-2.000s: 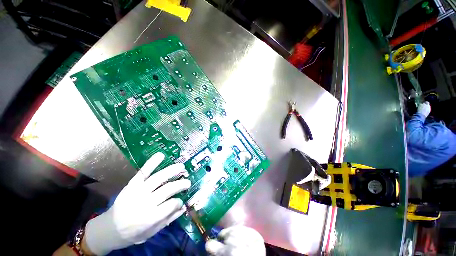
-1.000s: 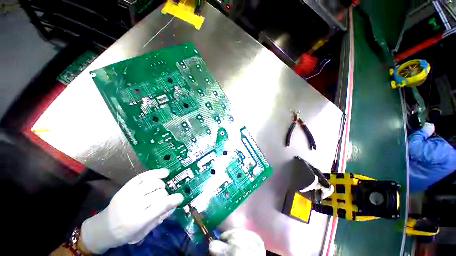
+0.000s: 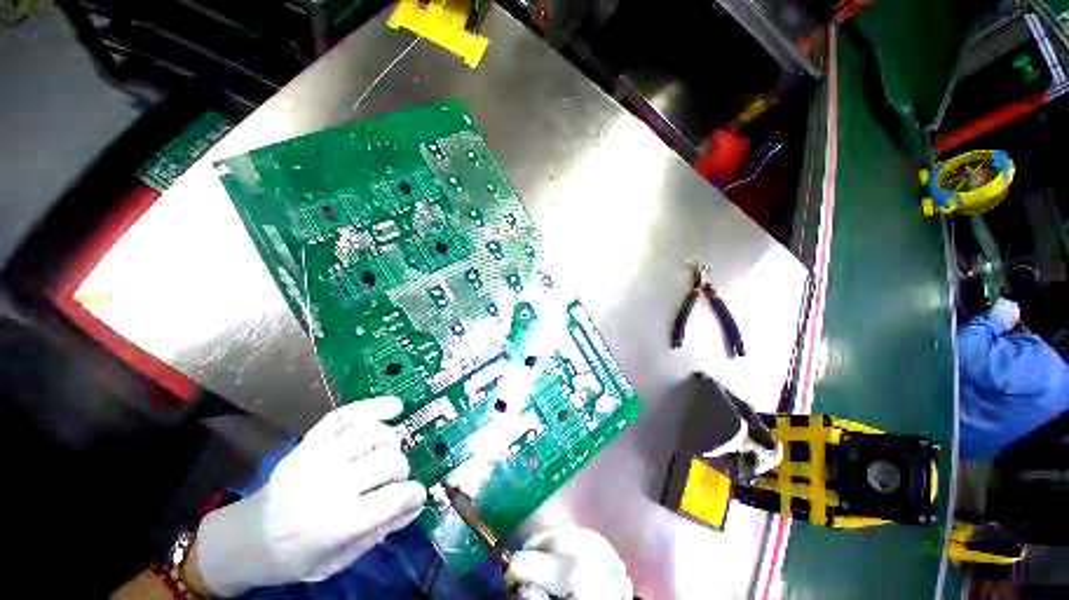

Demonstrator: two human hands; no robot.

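The green circuit board [image 3: 340,316] lies on the metal tabletop, its lower end near my hands. My right hand [image 3: 572,565], in a white glove and cut off by the bottom edge, holds the soldering iron [image 3: 471,513], its tip touching or just above the board's lower part. My left hand [image 3: 317,498], in a white glove, rests at the board's lower left edge with its fingers together near the tip. A thin solder wire [image 3: 310,307] runs over the left of the board to my left hand; its grip on the wire is hidden.
Pliers [image 3: 708,312] lie right of the board. The iron stand [image 3: 721,440] with a yellow sponge [image 3: 706,491] and a black fan [image 3: 882,475] are at the right. A green conveyor [image 3: 885,293] runs beyond. A yellow reel stand [image 3: 441,26] is at the far edge. A person in blue [image 3: 1010,381] is at the far right.
The view has shifted, so the board appears farther right and lower than at first. My left hand's fingers have drawn closer together. My right hand still holds the iron to the board's lower part.
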